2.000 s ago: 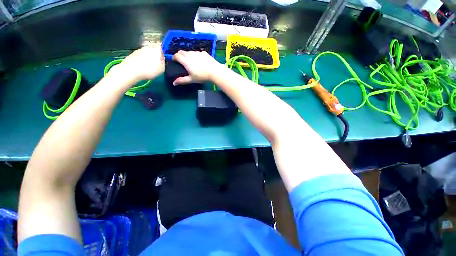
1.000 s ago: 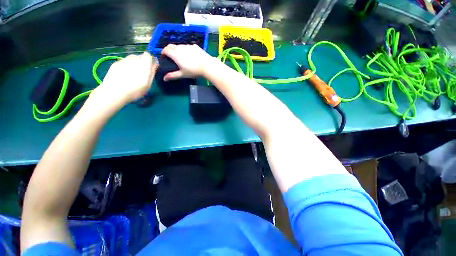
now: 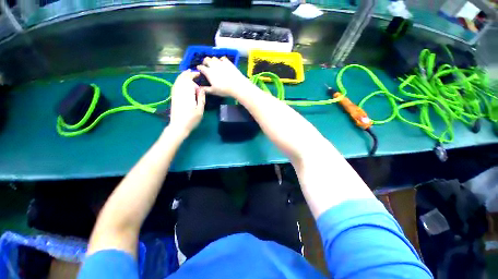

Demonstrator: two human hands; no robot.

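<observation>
My left hand [image 3: 186, 104] and my right hand [image 3: 223, 77] are close together at the front edge of the blue parts bin [image 3: 236, 56]. A black box housing [image 3: 201, 80] is between them, gripped from both sides and mostly hidden by the fingers. A second black box housing [image 3: 237, 123] sits on the bench just right of and nearer than my hands. Green cord [image 3: 273, 82] loops behind it. Another black housing [image 3: 76, 103] lies at the left with green cord [image 3: 94, 113] around it, running towards my left hand.
The yellow parts bin [image 3: 277, 67] holds fine dark screws, with a white parts box [image 3: 254, 39] behind. The electric screwdriver [image 3: 355, 111] lies right of them. A green cord pile [image 3: 445, 90] is at far right. A blue crate [image 3: 49, 244] and black bag [image 3: 450, 218] are below.
My left hand has moved right and turned more upright, now close against my right hand. The green cord at left has shifted into a wider loop. The view has tilted slightly.
</observation>
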